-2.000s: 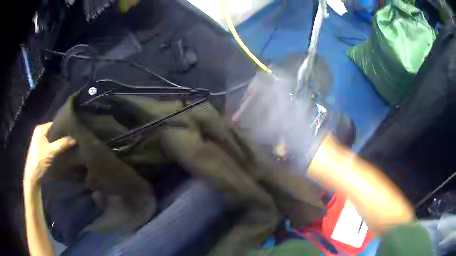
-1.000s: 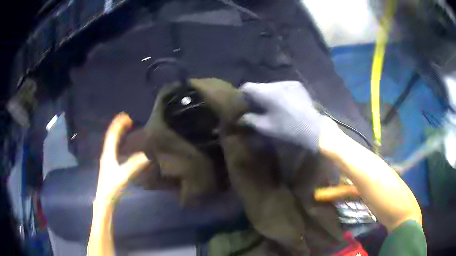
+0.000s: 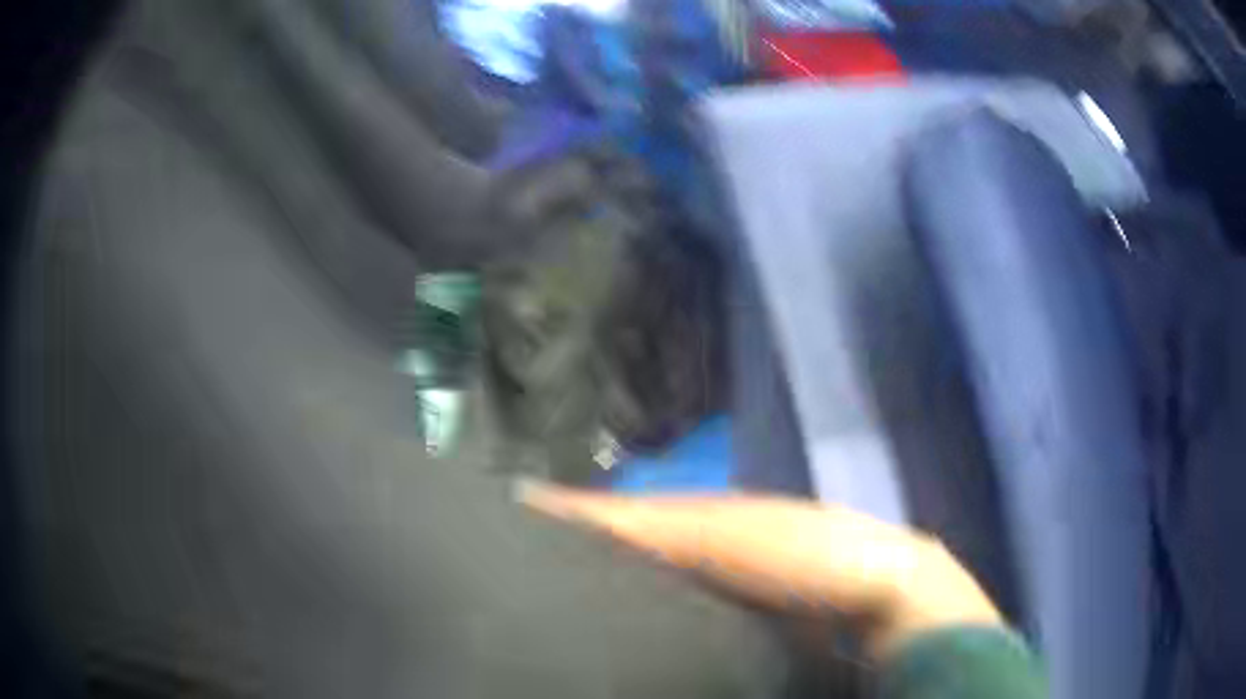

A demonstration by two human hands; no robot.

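The frame is strongly blurred. Large olive-grey cloth, seemingly the jacket (image 3: 246, 410), is very near the camera and fills the left and lower part of the view. A bare forearm in a green sleeve comes in from the lower right, seemingly my right arm. It runs left to the cloth; its hand is hidden or too blurred to make out. My left hand cannot be seen. The long navy pressing pad (image 3: 1025, 369) stands at the right, away from the forearm, with nothing on it. No iron can be made out.
The grey table cover (image 3: 793, 232) lies left of and around the pad. A red thing (image 3: 834, 56) is at the top. A dark brownish heap of cloth (image 3: 601, 314) is in the middle. A green and white thing (image 3: 441, 355) is beside it. Blue floor (image 3: 683, 458) shows below the heap.
The view has swung round; the pad now stands upright at the right. The olive cloth has left the pad and is close to the camera. The gloved hand and left hand have gone from sight.
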